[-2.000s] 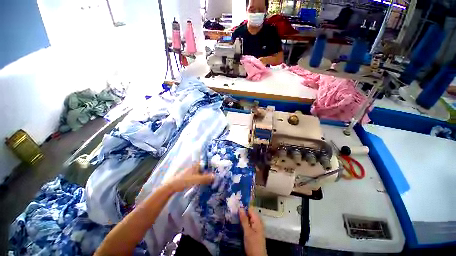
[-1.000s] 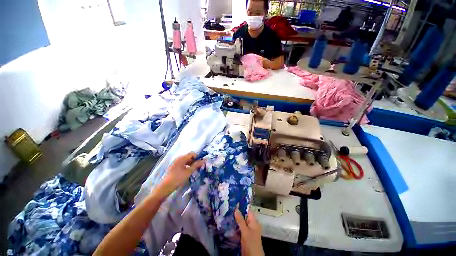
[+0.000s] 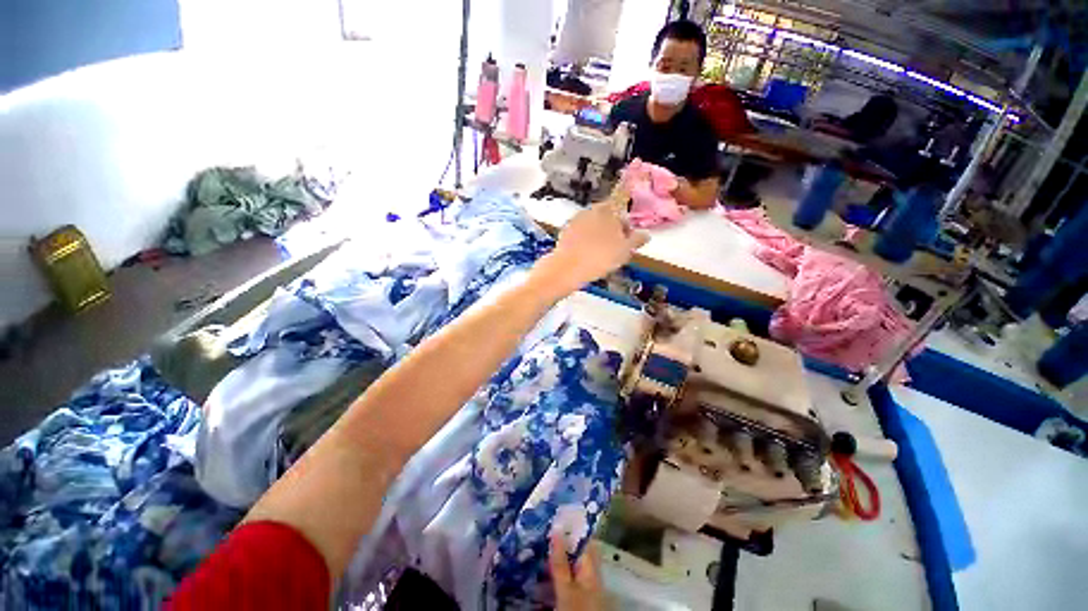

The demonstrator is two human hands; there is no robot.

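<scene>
The blue floral fabric [image 3: 551, 436] lies at the left edge of the overlock machine [image 3: 728, 418], its top side up. My left hand [image 3: 597, 242] is raised at the end of my outstretched arm, above the far end of the cloth, and holds no cloth that I can see. My right hand [image 3: 578, 580] is at the bottom edge, partly cut off, touching the near right edge of the floral fabric; its grip cannot be made out. Pale wrong-side fabric [image 3: 412, 531] lies under and left of the floral piece.
A heap of blue-and-white cloth [image 3: 102, 477] is at lower left. Red-orange scissor handles [image 3: 861, 489] lie right of the machine. A masked person [image 3: 668, 125] sits opposite with pink pieces [image 3: 835, 292]. Pink thread cones [image 3: 517, 105] stand at the back.
My left hand has left the floral fabric and moved forward and up. My right hand stays low by the fabric's edge. The view has shifted, so the scene sits further right and lower.
</scene>
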